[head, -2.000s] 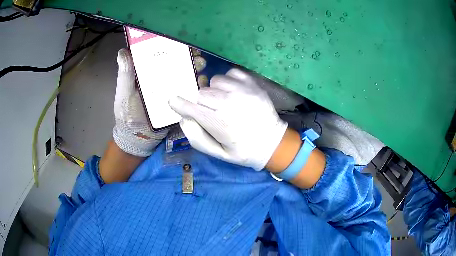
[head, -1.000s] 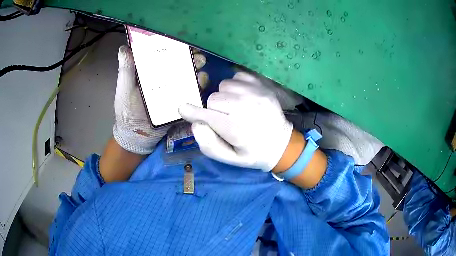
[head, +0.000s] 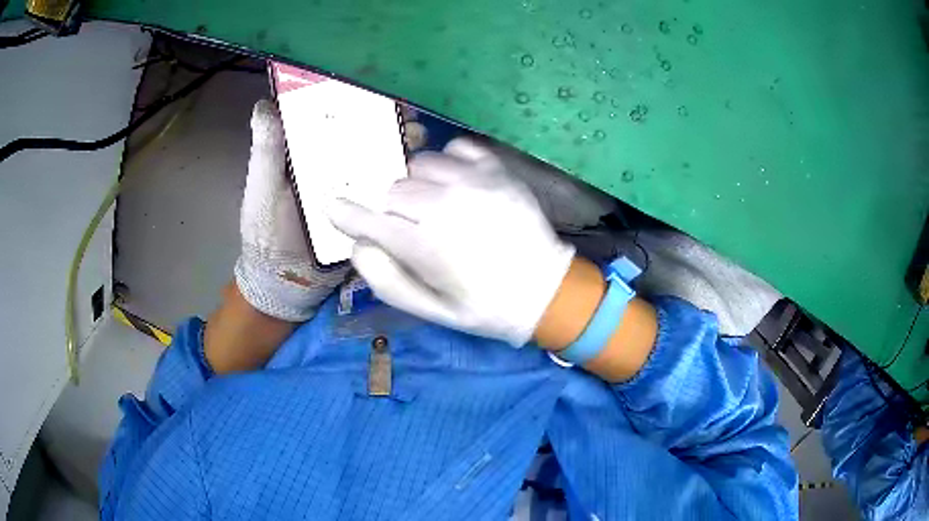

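A smartphone (head: pixel 341 142) with a bright white screen and a pink patch at its top left is tilted below the bench edge. My left hand (head: pixel 273 224), in a white knitted glove with a brownish mark near the wrist, holds it from the left and behind; fingertips show at its right side. My right hand (head: pixel 458 239), gloved with a light blue strap at the wrist, is over the phone's lower right, index finger extended on or just above the screen. It holds nothing visible; its other fingers look partly curled.
The green bench mat (head: pixel 713 132) runs diagonally across the top and right. A black cable (head: pixel 82 142) and a yellowish tube (head: pixel 87 254) are at the left. An ID badge clip (head: pixel 380 368) hangs on my chest. Another person's blue sleeve (head: pixel 871 438) is at the lower right.
My right hand has moved left and slightly up over the phone. The phone and my left hand have shifted slightly right. The pink patch on the screen looks larger than one second ago.
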